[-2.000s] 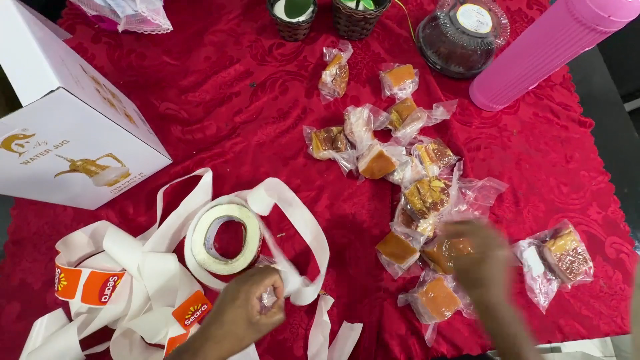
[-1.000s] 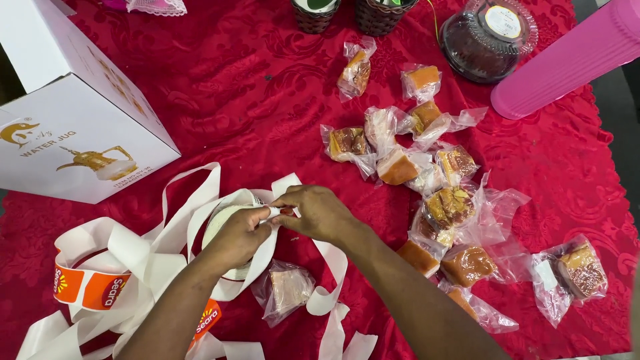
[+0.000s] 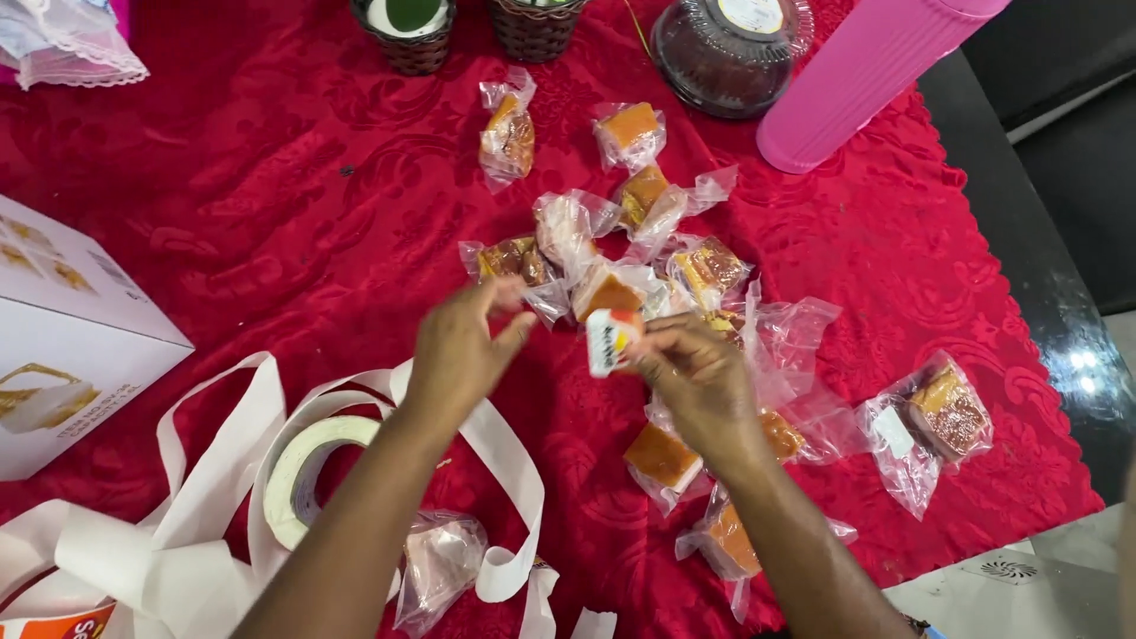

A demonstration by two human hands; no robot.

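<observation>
Between the thumb and fingers of my right hand [image 3: 706, 382] is a small orange and white sticker label [image 3: 612, 343], held above the wrapped cakes. My left hand [image 3: 470, 342] is to its left with fingers apart and nothing in them, near a plastic-wrapped piece of cake [image 3: 515, 259]. Several more cake pieces in clear plastic lie scattered around and under my right hand. One wrapped piece [image 3: 441, 561] lies by my left forearm, beside a roll of tape or label strip [image 3: 293, 479]. Loose white backing strip [image 3: 510, 470] curls around the roll. Part of another orange label [image 3: 67, 624] shows at the bottom left.
A white printed carton [image 3: 80, 355] stands at the left. At the back are two small woven pots [image 3: 413, 49], a dark cake under a clear lid [image 3: 732, 62] and a pink bottle [image 3: 861, 84]. A wrapped piece [image 3: 948, 413] lies apart near the right edge of the red tablecloth [image 3: 896, 293].
My hands were together over the roll one second ago. They are now apart, farther from the roll, with my right hand over the wrapped cakes. The sticker label now shows clearly in my right hand.
</observation>
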